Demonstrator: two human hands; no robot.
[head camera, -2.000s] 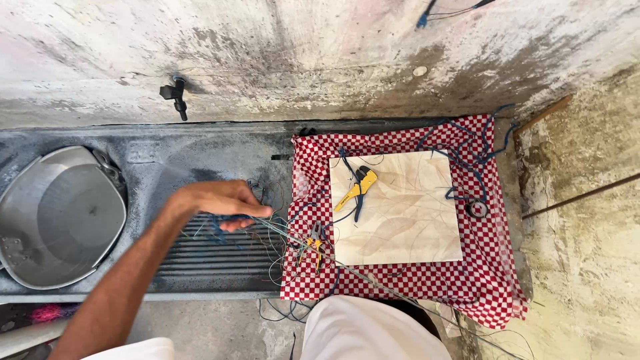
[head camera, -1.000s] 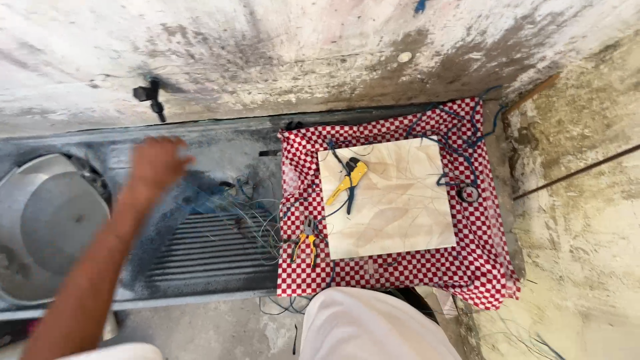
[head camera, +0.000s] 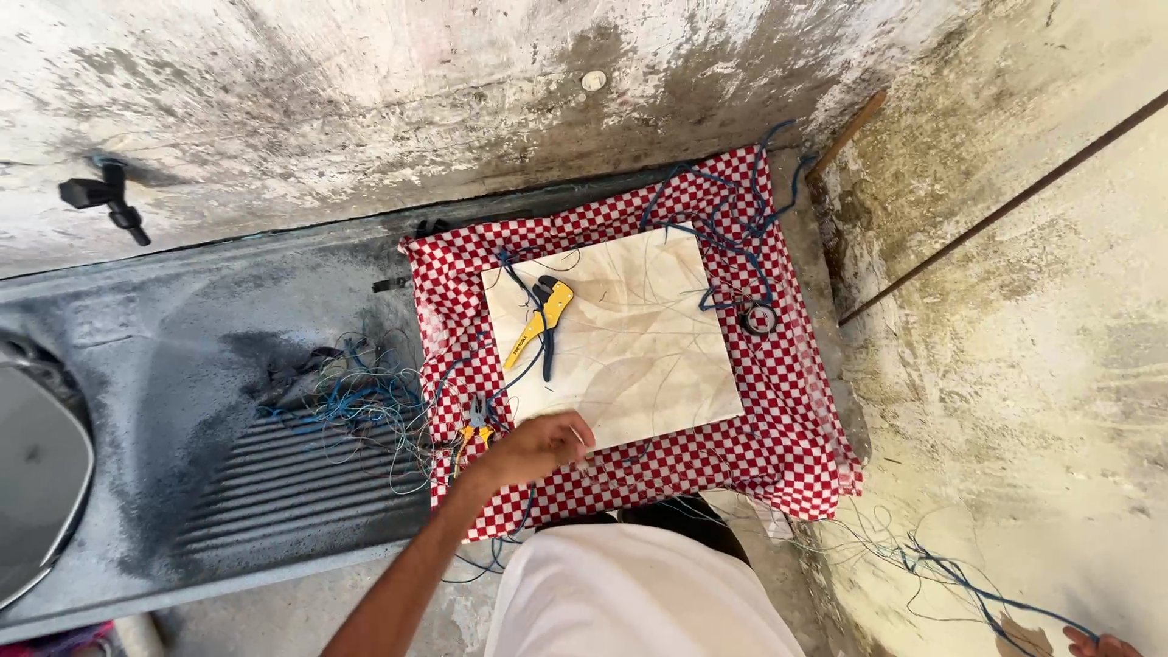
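Note:
My left hand (head camera: 546, 447) is over the near left edge of a cream tile (head camera: 639, 347), its fingers curled; whether a thin wire lies between them I cannot tell. At the bottom right corner, my right hand (head camera: 1100, 646) grips a blue cable (head camera: 1022, 602) with thin loose wires trailing from it. A yellow wire stripper (head camera: 540, 324) with a dark handle lies on the tile, a blue cable piece across it. Pliers with yellow handles (head camera: 476, 431) rest on the red checkered cloth (head camera: 794, 411), left of the tile. A black tape roll (head camera: 758, 318) sits to the tile's right.
A tangle of thin blue and green wires (head camera: 370, 397) lies on the ribbed grey washboard sink (head camera: 182, 365). A metal basin (head camera: 41, 465) stands at far left. Blue cable (head camera: 762, 219) lies at the cloth's far right corner. A black tap (head camera: 114, 196) juts from the wall.
My left hand has moved right, from over the sink to the tile's near edge. My right hand has come into view at the bottom right. The view has shifted.

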